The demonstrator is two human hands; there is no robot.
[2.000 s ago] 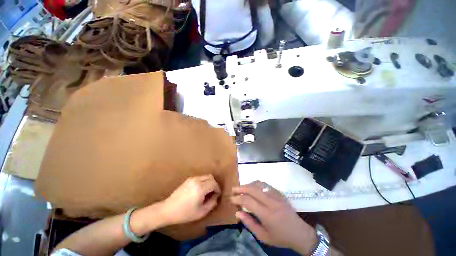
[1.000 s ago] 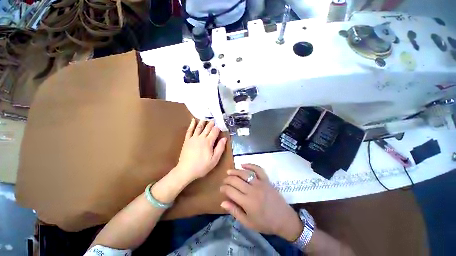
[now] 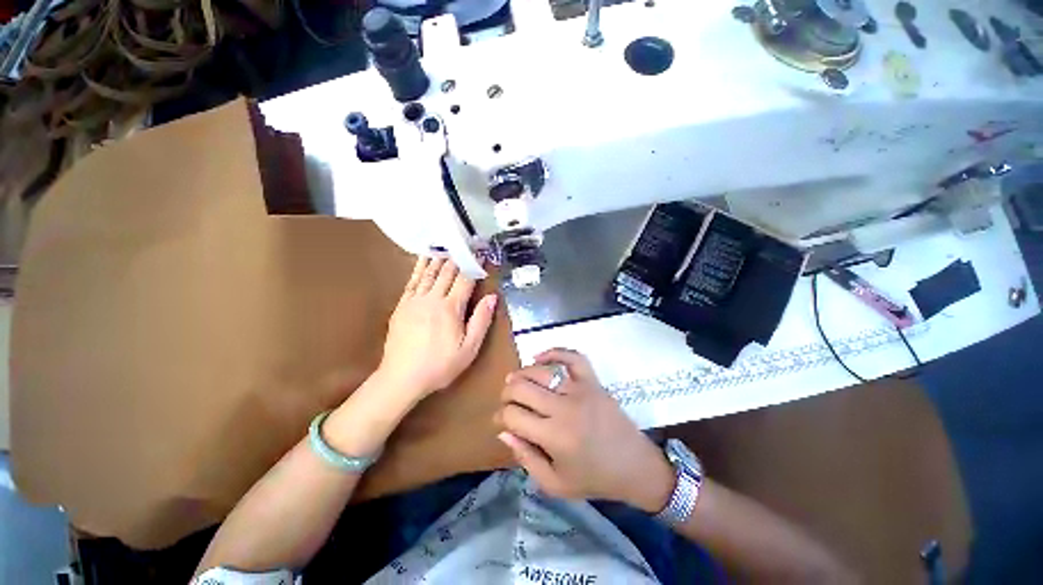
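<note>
A large brown garment panel (image 3: 332, 286) lies over the brown pile at left, its right edge running up to the presser foot (image 3: 524, 261) of the white sewing machine (image 3: 686, 126). My left hand (image 3: 435, 326) lies flat on the panel, fingertips just left of the presser foot. My right hand (image 3: 572, 423) rests at the panel's right edge nearer me, fingers bent; whether it pinches the edge is hidden. No label shows in either hand. Black label stacks (image 3: 715, 269) lie right of the needle.
A pink tool (image 3: 872, 297) with a thin black cord and a black swatch (image 3: 946, 288) lie at right. A printed ruler strip (image 3: 743, 368) runs along the table's front edge. Brown pieces (image 3: 823, 469) hang below it. Brown strips (image 3: 92, 69) are bundled behind at left.
My left hand has moved from near the front edge up to beside the presser foot and flattened. The panel's edge now reaches the foot. The view has shifted, with the machine higher and further left.
</note>
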